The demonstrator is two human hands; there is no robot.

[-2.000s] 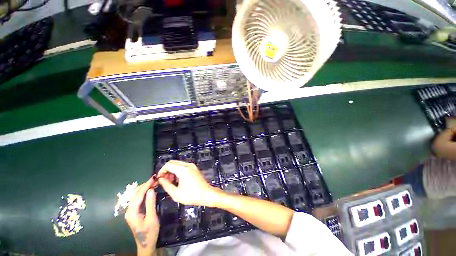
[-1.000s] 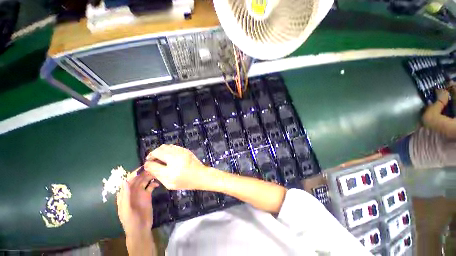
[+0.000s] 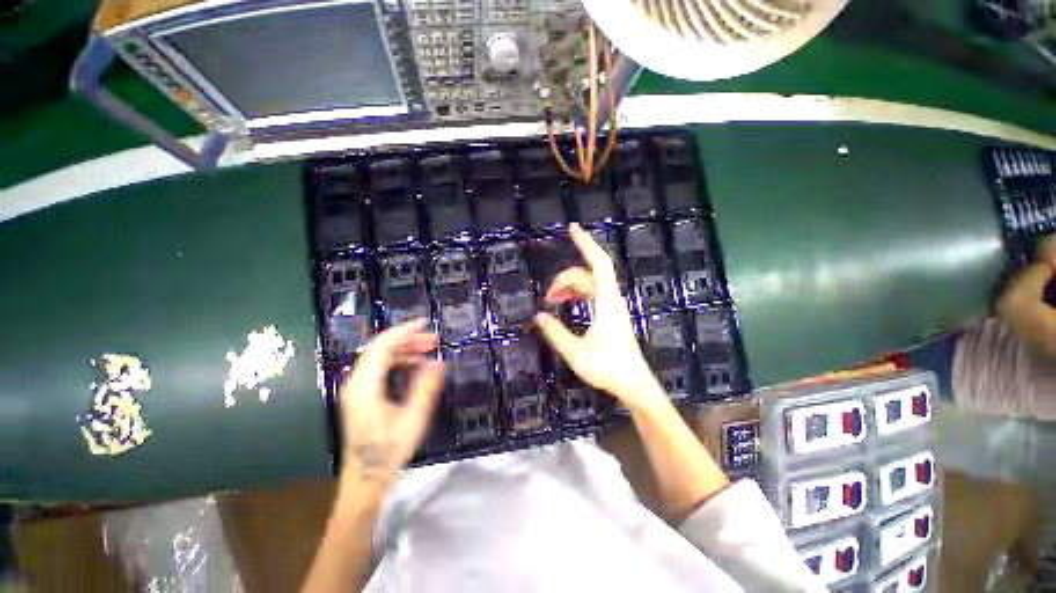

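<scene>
The large glossy black blister tray lies on the green surface, with rows of pockets holding black phone housings. My left hand is over the tray's lower left part, thumb and fingers apart, with nothing visible in it. My right hand is over the middle of the tray, thumb and index finger spread around a dark housing-like shape. Whether the hand holds it or it lies in a pocket is unclear. A pale small-piece pile and a mixed small-piece pile lie left of the tray.
A test instrument stands behind the tray, its orange cables hanging over the tray's back edge. A fan is above. Clear blister trays are at lower right. Another person's arm is at far right. Clear film is lower left.
My hands were together near the tray's left edge and are now apart. My right hand has moved right over the middle pockets. The camera view has tilted down.
</scene>
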